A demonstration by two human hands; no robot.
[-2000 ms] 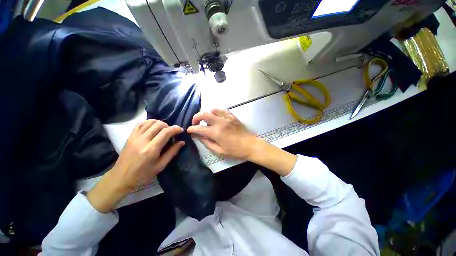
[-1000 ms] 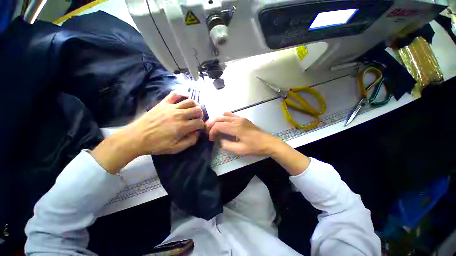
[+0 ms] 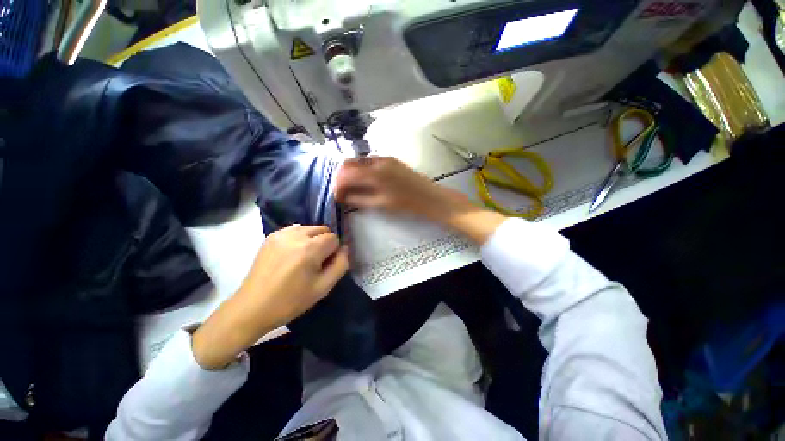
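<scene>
A dark navy garment lies heaped left of the needle, and a narrow part like a sleeve runs from the needle area over the table's front edge. My left hand pinches the cloth edge near the table front. My right hand, slightly blurred, is at the cloth's right edge just in front of the presser foot, its fingertips closed on the edge. The needle itself is hard to make out in the glare.
The white sewing machine stands behind my hands. Yellow-handled snips lie right of the needle, with yellow and green scissors farther right. A shiny gold bundle and dark cloth scraps are at the far right.
My right hand has moved up toward the presser foot. My left hand has moved down and left along the cloth from its place near the needle. The view has shifted slightly.
</scene>
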